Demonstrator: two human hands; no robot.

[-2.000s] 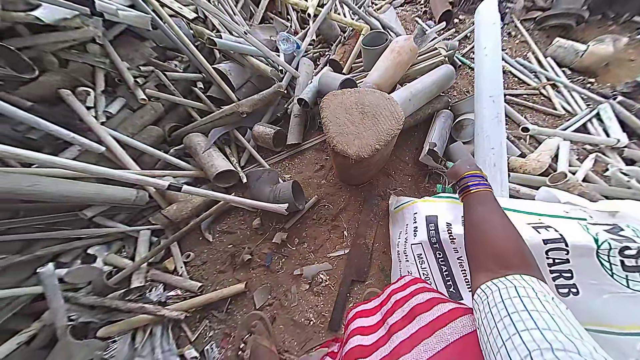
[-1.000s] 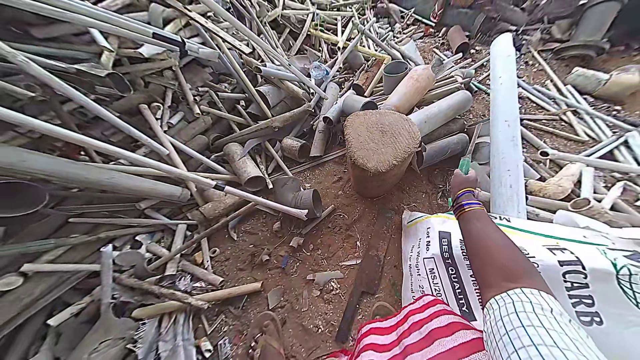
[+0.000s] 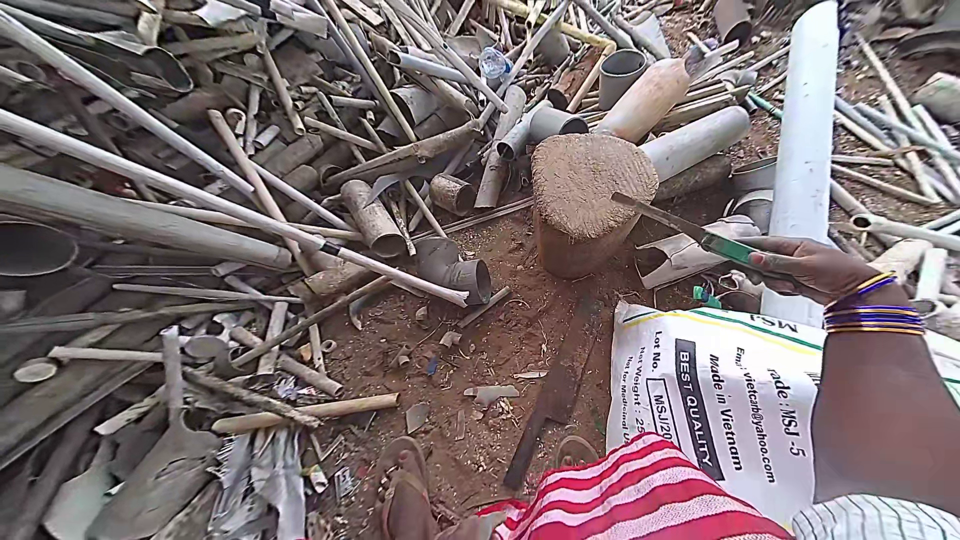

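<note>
My right hand, with bangles at the wrist, grips the green handle of a knife at the right. The blade points left, its tip over the right edge of a wooden chopping block. Below the hand lies a white printed sack. A long white plastic pipe stretches away behind the hand. A flat dark blade-like strip lies on the soil in front of the block. My left hand is not in view.
Heaped plastic pipes fill the left side and back. A grey pipe elbow lies left of the block, and an orange-white pipe behind it. More thin pipes lie at the far right. My sandalled feet are at the bottom.
My right hand has turned the green-handled knife from pointing upward to pointing left, over the block's edge. Two seconds ago the hand was by the white pipe with no knife plainly visible.
</note>
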